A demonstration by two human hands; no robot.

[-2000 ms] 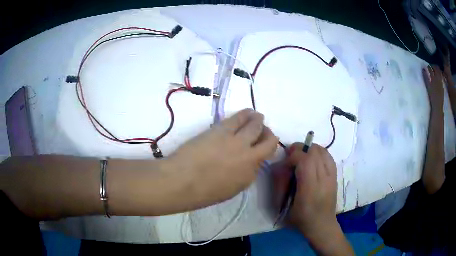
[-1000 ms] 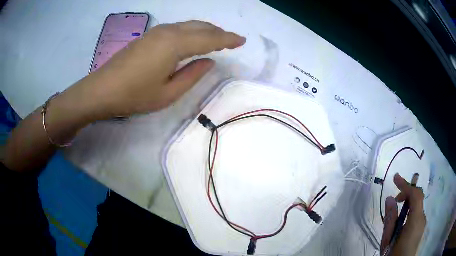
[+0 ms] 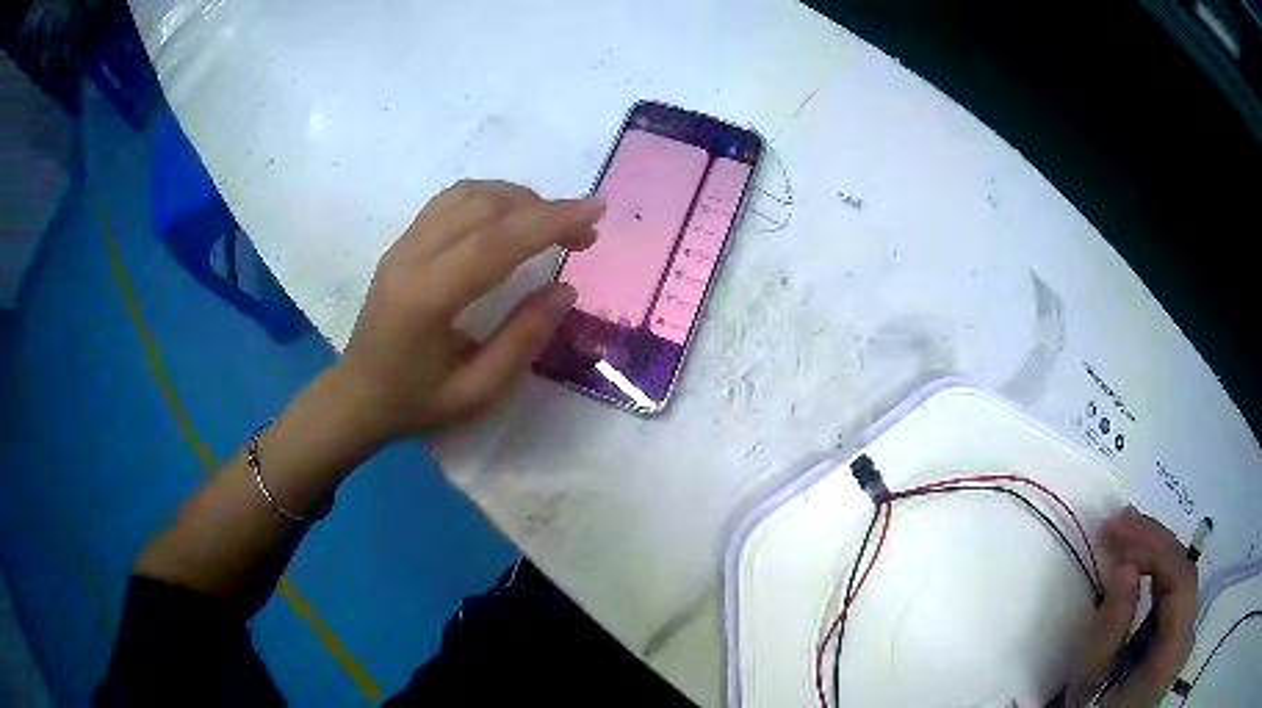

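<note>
A smartphone (image 3: pixel 657 256) with a lit pink screen lies on the white bench top. My left hand (image 3: pixel 457 304) is over its left edge, fingers apart and holding nothing, fingertips at the screen. A white hexagonal panel (image 3: pixel 955 595) lies at lower right, cut off by the picture's bottom edge. A red-black wire harness (image 3: pixel 1017 484) curves on it, with a black connector (image 3: pixel 868 477) near the rim. My right hand (image 3: pixel 1149 609) is over the panel's right side, partly blurred, with slim black tweezers (image 3: pixel 1200 537) held in it.
Part of a second white panel (image 3: pixel 1235 629) with a dark wire shows at the lower right edge. The bench top (image 3: pixel 886 291) has scuffs and print. Blue floor with a yellow line (image 3: pixel 159 346) and a blue object (image 3: pixel 201 221) are at left. A dark surface is at upper right.
The view has swung left, so the phone is now central and the panel lower right. My left hand has come to the phone, whose screen display has changed. My right hand is now at the nearer panel.
</note>
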